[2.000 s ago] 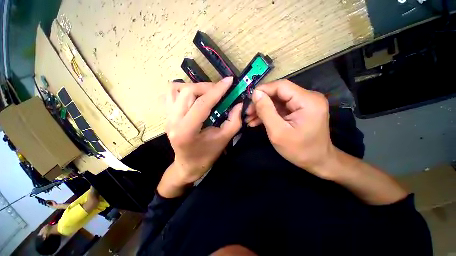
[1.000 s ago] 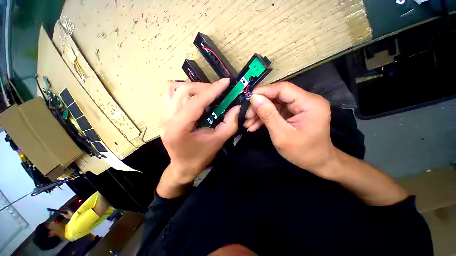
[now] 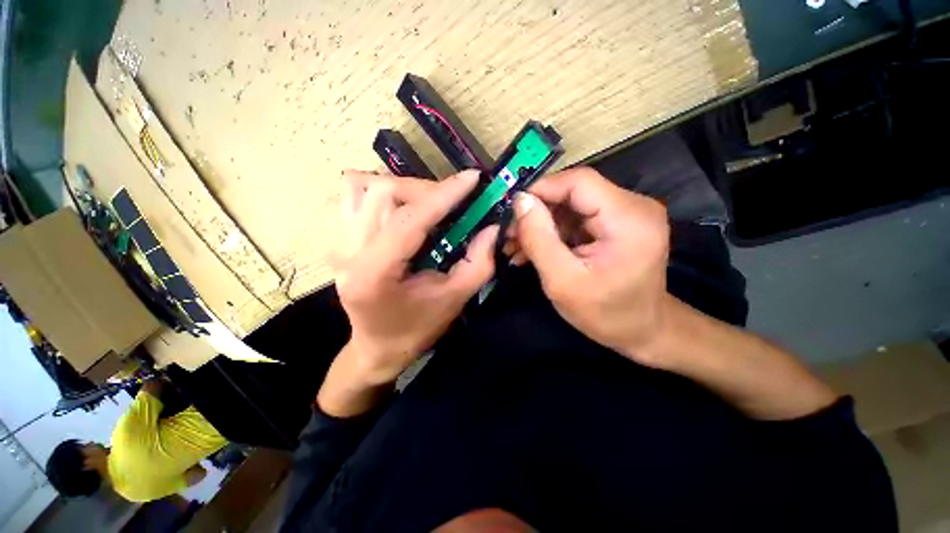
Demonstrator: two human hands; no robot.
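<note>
A long green circuit board (image 3: 478, 208) lies in the spine of a black comb-shaped housing (image 3: 415, 94) at the bench edge. Housing arms with thin red and black lead wires (image 3: 443, 121) point up and left. My left hand (image 3: 401, 250) holds the housing and board, with fingers over the upper side and thumb at the lower edge. My right hand (image 3: 599, 255) pinches at the board's near edge, where a bit of red wire (image 3: 509, 195) shows. The wire end is hidden by the fingertips.
Tiny dark screws (image 3: 283, 50) are scattered on the cardboard sheet (image 3: 625, 62). At left are a sheet with black rectangles (image 3: 156, 258), other boards (image 3: 118, 237) and a brown cardboard box (image 3: 78, 286). A person in yellow (image 3: 156, 448) is at lower left. A black tray (image 3: 823, 213) is at right.
My right fingertips have moved slightly left, closer to the board, and less wire shows. The view has shifted a little. The person in yellow has changed posture.
</note>
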